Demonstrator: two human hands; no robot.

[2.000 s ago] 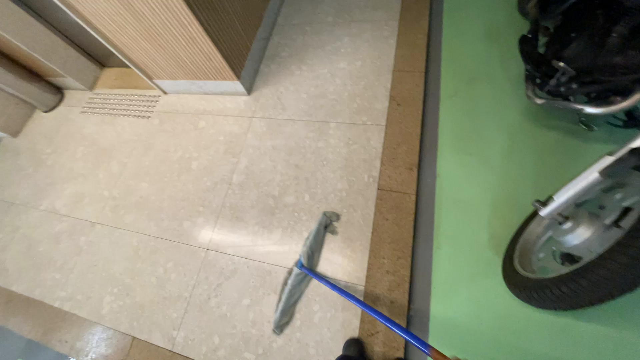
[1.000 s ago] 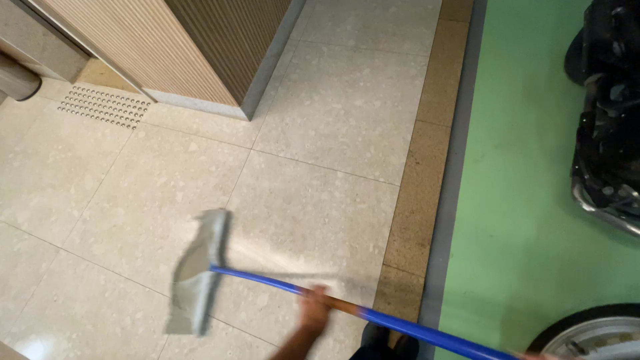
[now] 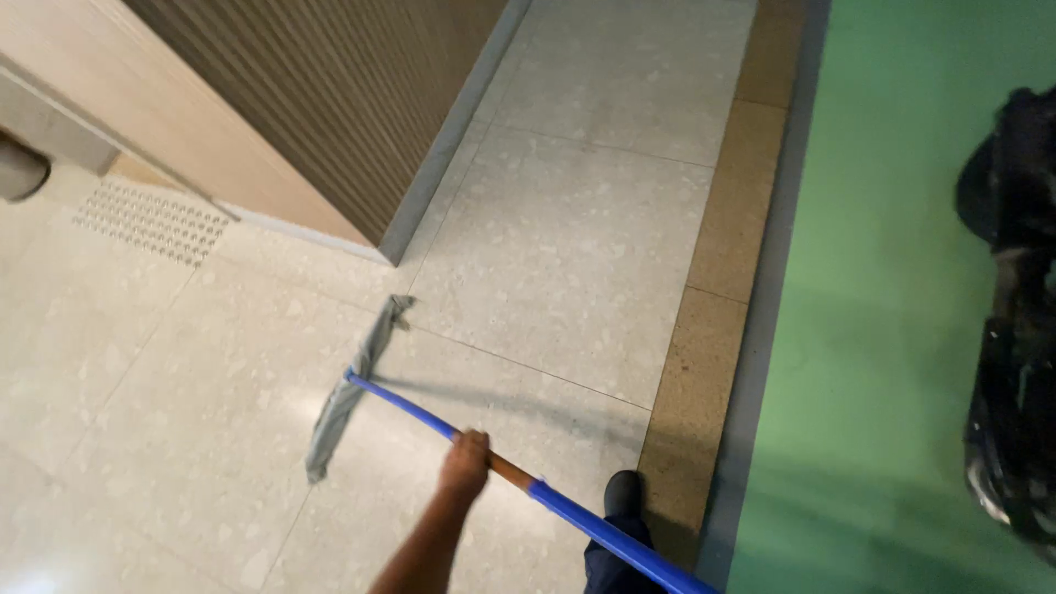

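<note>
A flat mop with a blue pole (image 3: 602, 528) runs from the lower right up to a head wrapped in a grey cloth (image 3: 330, 421), which lies on the pale tiled floor. My left hand (image 3: 469, 462) is closed around the pole near its brown section, partway down from the mop head. The pole's upper end passes out of the bottom edge of the view. My right hand is out of the frame. The cloth's upper end lies a little below the corner of the ribbed wall.
The ribbed wall panel (image 3: 330, 99) ends in a corner with grey skirting (image 3: 454, 140). Tactile studs (image 3: 153, 223) lie at the left, near a cylindrical bin or post (image 3: 21, 169). A brown border strip (image 3: 718, 330) divides the tiles from green floor (image 3: 874, 330), where a dark motorcycle (image 3: 1015, 371) stands.
Since one second ago the cloth-covered mop head has moved closer to the wall corner. My left hand came into view after the oldest frame. The view has shifted toward the wall.
</note>
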